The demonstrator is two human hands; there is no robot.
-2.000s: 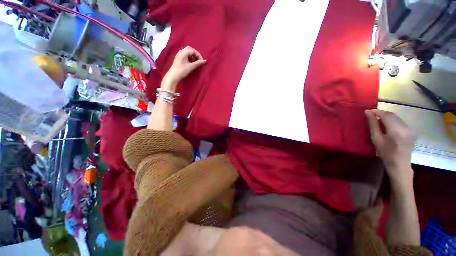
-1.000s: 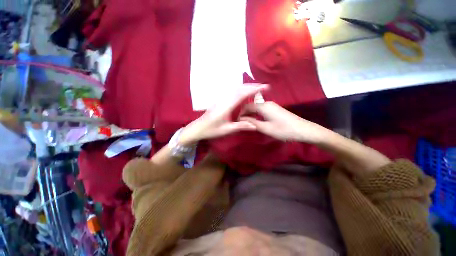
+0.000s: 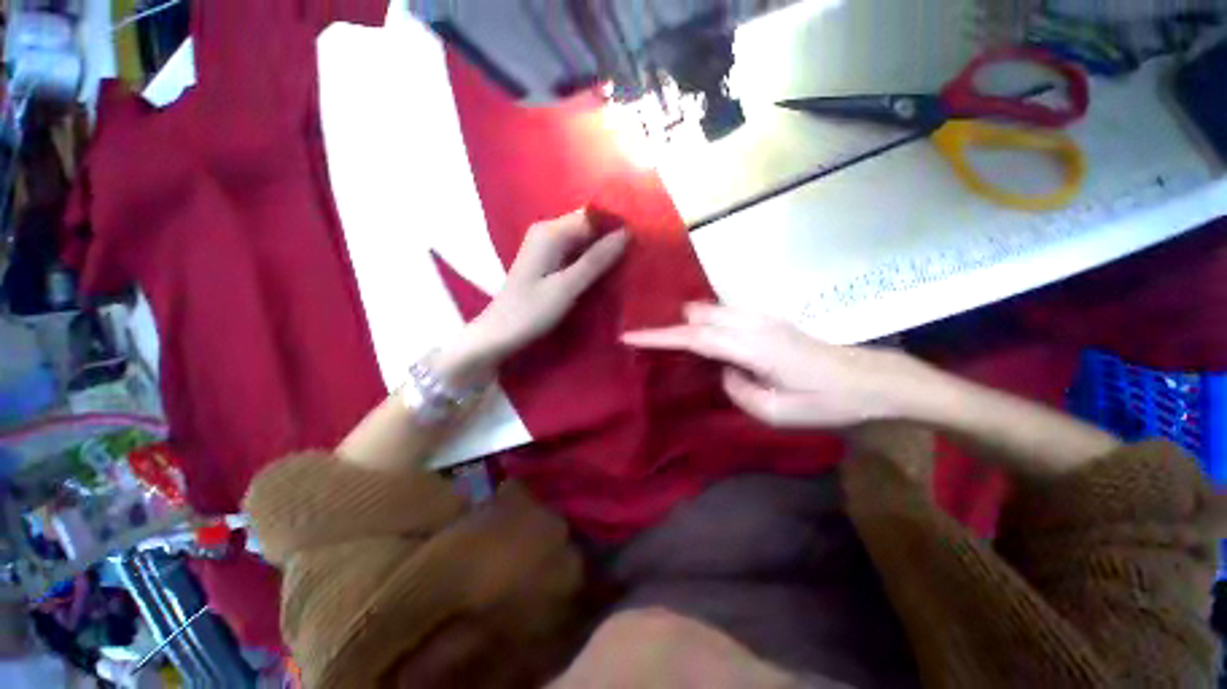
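Observation:
A dark red garment panel (image 3: 673, 390) runs from under the lit sewing machine head (image 3: 538, 41) down to my lap. My left hand (image 3: 538, 289), with a beaded bracelet at the wrist, pinches a small fold of the panel just below the glowing presser foot area (image 3: 653, 115). My right hand (image 3: 794, 370) lies palm down on the panel's right part, fingers stretched to the left and a little apart, gripping nothing. The needle is lost in the glare.
Shears (image 3: 928, 108) with red and yellow loops lie right of the machine on the pale table (image 3: 888, 269), which has a printed scale. Larger red pieces (image 3: 256, 229) spread at left beside a white area. A blue plastic basket (image 3: 1144, 404) stands at lower right.
The view has shifted right, towards the machine and shears. My hands, together a second ago, are now apart: the left on the cloth near the machine, the right flat on the panel.

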